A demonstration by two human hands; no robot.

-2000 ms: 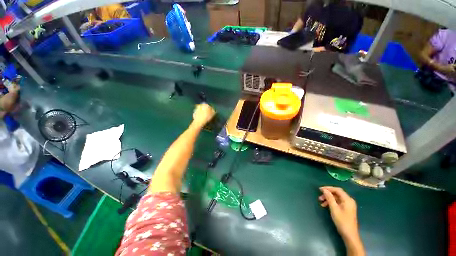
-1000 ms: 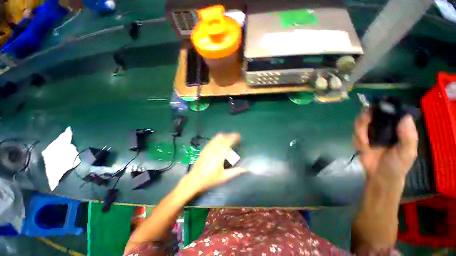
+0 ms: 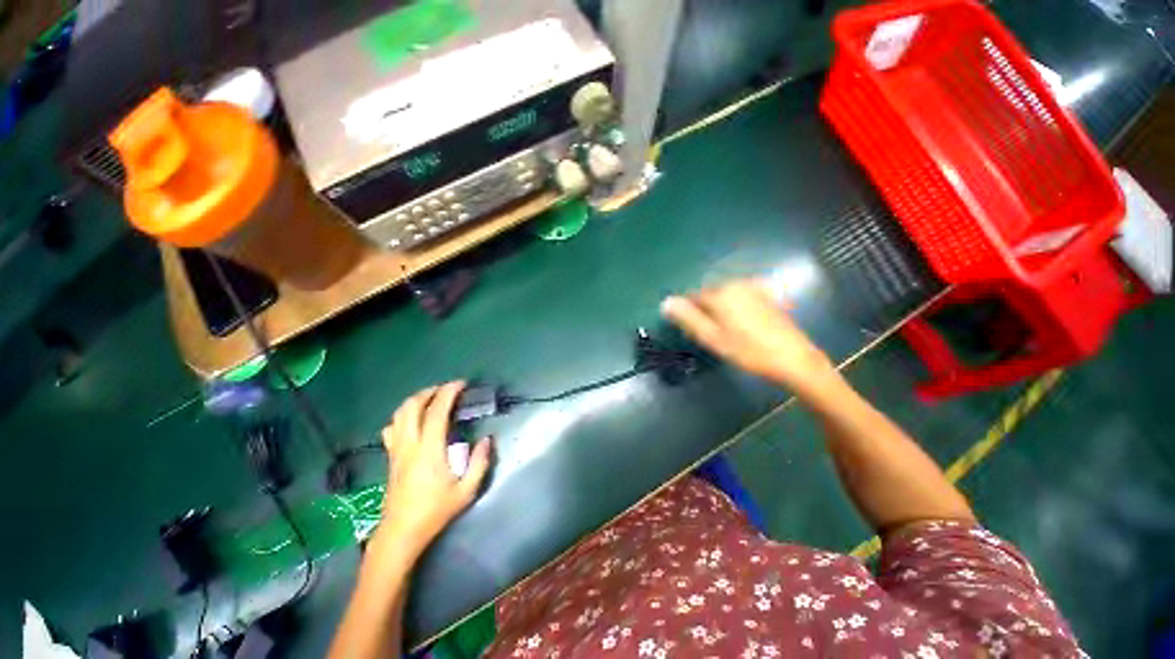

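My left hand (image 3: 432, 470) is on the bench at lower left, around a small white block (image 3: 459, 456) at the end of a black lead. A black power adapter (image 3: 477, 403) touches its fingers and points right. The adapter's thin black cord (image 3: 573, 388) runs right to a dark cord bundle (image 3: 668, 357) on the bench. My right hand (image 3: 744, 324) is just above and right of that bundle, fingers spread, with nothing seen in it. The silver instrument (image 3: 451, 122) stands behind, with lit green digits and pale round terminals (image 3: 588, 170) at its lower right corner.
A bottle with an orange lid (image 3: 193, 167) and a phone (image 3: 222, 294) stand on the wooden board (image 3: 338, 299). A red basket (image 3: 979, 142) is at the right on a red stool (image 3: 1018, 337). Several black adapters (image 3: 191, 547) lie at lower left. A metal post (image 3: 640, 64) rises behind.
The view has swung right. My right hand no longer holds the dark object seen a second ago. An adapter with its cord now lies at my left hand.
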